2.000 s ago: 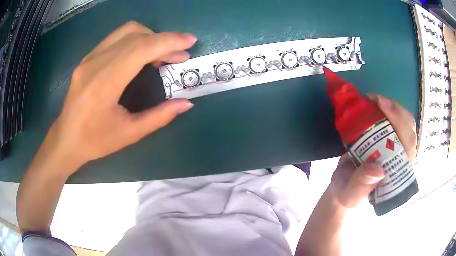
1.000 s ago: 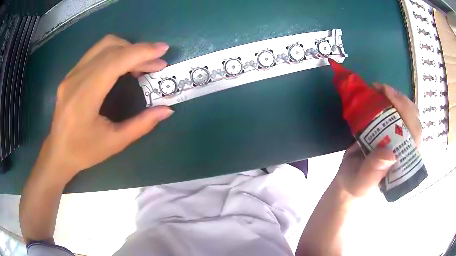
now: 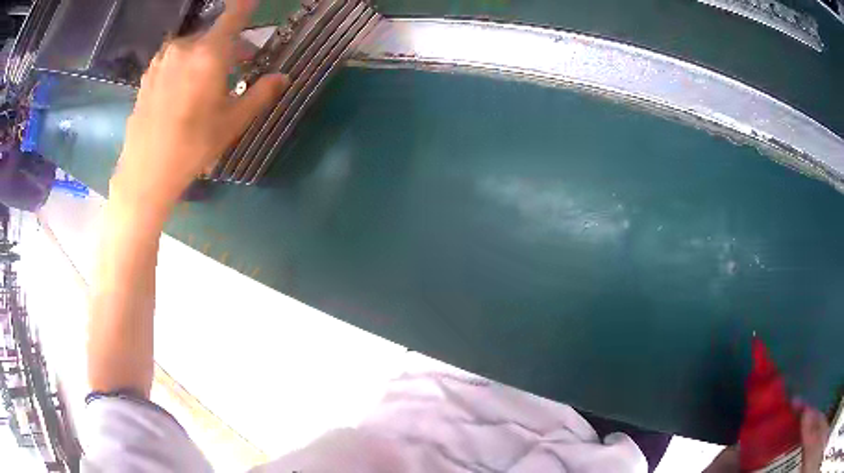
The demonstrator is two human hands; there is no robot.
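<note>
My left hand [image 3: 190, 106] is at the upper left, over the near side of a stack of dark-edged strips [image 3: 301, 78]. Its thumb and index finger are apart, with part of a strip and a small round component [image 3: 241, 88] between them. Whether the fingers grip it cannot be told. My right hand [image 3: 812, 436] is at the lower right, mostly cut off by the picture's edge. It holds the glue bottle, whose red cone nozzle [image 3: 766, 393] points up over the green mat [image 3: 481, 249].
A silvery rail [image 3: 574, 60] borders the mat at the back. Another strip [image 3: 773, 20] lies beyond it at the upper right. A dark box-like object [image 3: 93, 32] and a blue part [image 3: 37, 115] are at the upper left. A white edge with small dark parts shows at the lower right corner.
The view has swung left. My left hand has moved from the single strip on the mat to the stack. The glue bottle has left the strip's end and now shows lower right.
</note>
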